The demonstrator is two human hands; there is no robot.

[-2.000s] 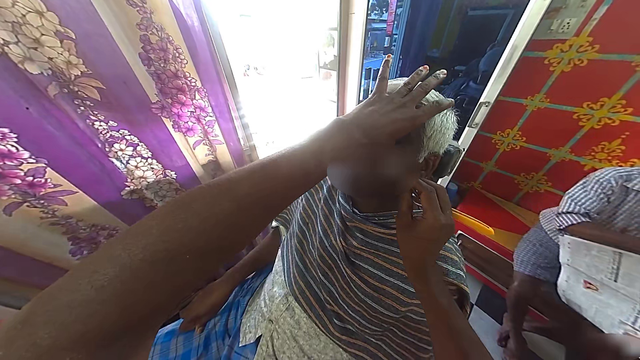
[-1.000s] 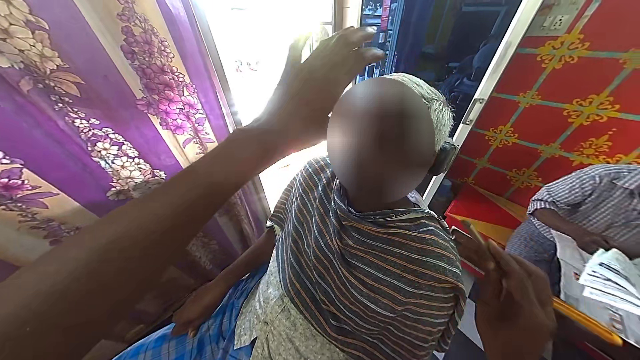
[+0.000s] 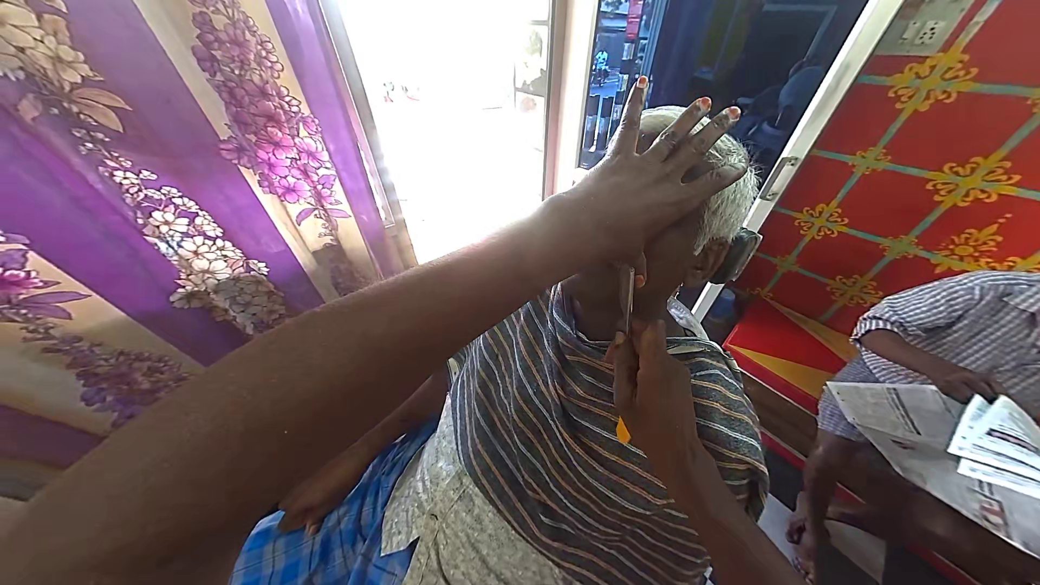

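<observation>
My left hand (image 3: 650, 187) lies spread, palm down, over the face of a seated person with short grey hair (image 3: 735, 191), its fingers reaching up across the forehead. In my right hand (image 3: 654, 382), just below the chin, is a razor (image 3: 627, 296) with a thin metal blade pointing up at the person's lower face. An orange piece (image 3: 623, 430) shows under that hand; whether it belongs to the razor I cannot tell. A striped cloth (image 3: 520, 406) is draped round the person's neck and shoulders. My left hand hides most of the face.
Behind the person is a headrest (image 3: 739, 253). At right another person in a checked shirt (image 3: 959, 325) sits with a newspaper (image 3: 910, 431) on the lap. A purple floral curtain (image 3: 203, 162) hangs at left. A red patterned wall (image 3: 918, 162) stands beside a door frame (image 3: 821, 106).
My left hand has come from beside the head back onto the face. My right hand has moved from the lower right to below the chin.
</observation>
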